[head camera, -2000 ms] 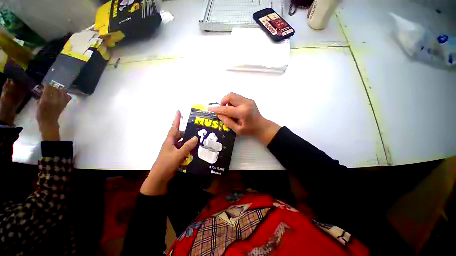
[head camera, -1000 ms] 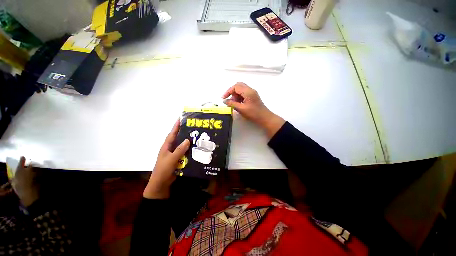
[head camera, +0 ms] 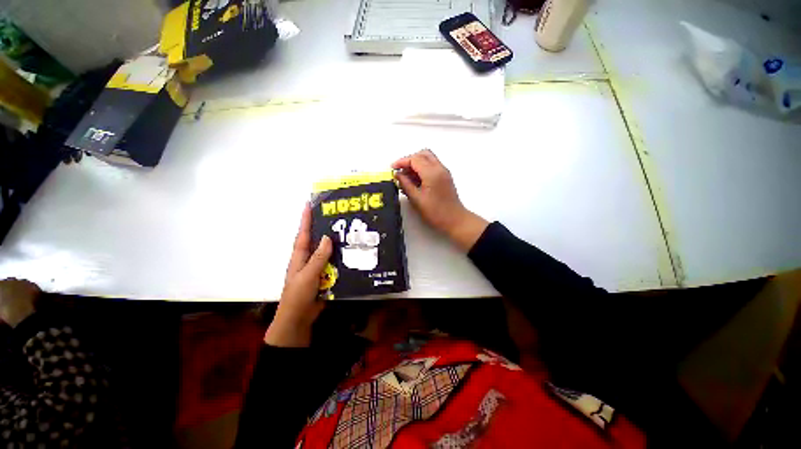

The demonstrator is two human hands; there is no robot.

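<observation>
A black retail box (head camera: pixel 358 241) with a yellow top band, "MUSIC" lettering and a white earbud picture lies face up at the table's front edge. My left hand (head camera: pixel 303 285) holds its left side, thumb on the front face. My right hand (head camera: pixel 430 191) is at the box's top right corner, thumb and forefinger pinching at the yellow band. Whether a thin clear bag is around the box cannot be told.
Bulkier black-and-yellow packs (head camera: pixel 132 118) stand at the far left. At the back are a paper pad (head camera: pixel 400 24), phone (head camera: pixel 475 41), flat white stack (head camera: pixel 448 92) and cream bottle (head camera: pixel 560 22). A crumpled plastic packet (head camera: pixel 746 74) lies right. Another person's hand (head camera: pixel 18 301) shows at left.
The box has moved up onto the table slightly and my right fingers have closed in on its top corner. The other person's hands have left the packs and moved down to the left edge.
</observation>
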